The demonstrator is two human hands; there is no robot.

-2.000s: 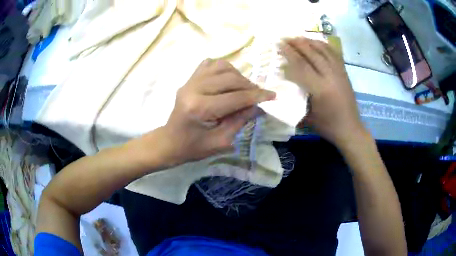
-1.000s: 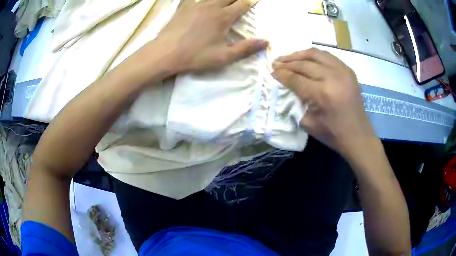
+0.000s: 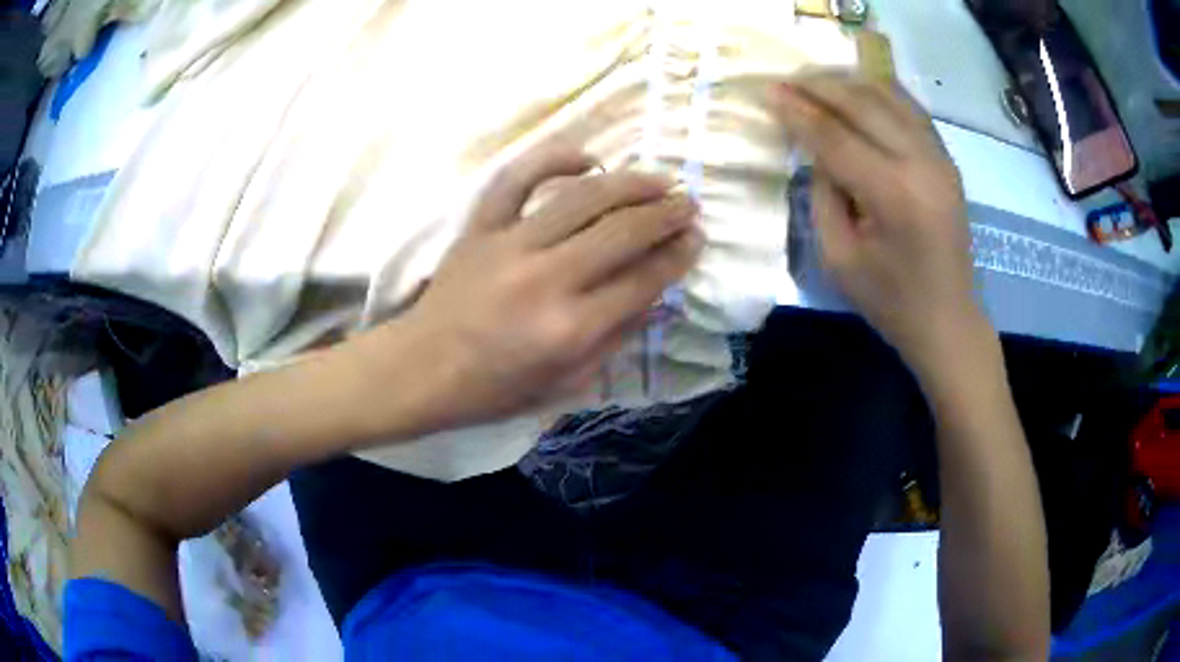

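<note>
A cream garment piece lies over the white machine table and hangs over its front edge. Two narrow white tapes run along it with gathers beside them. My left hand rests on the gathered cloth with bent fingers, its fingertips pinching at the tapes. My right hand is at the cloth's right edge, fingertips on the fabric, thumb apart; whether it grips cloth is unclear. The needle area is not visible.
A smartphone lies on the table at the right, behind a ruler strip. Tangled thread waste hangs over my dark-clothed lap. A bag of brown pieces lies on a white surface at lower left.
My left hand has come down and nearer from the far cloth onto the tapes. My right hand has moved slightly up and right. The gathered cloth has shifted, its tapes now reaching farther away.
</note>
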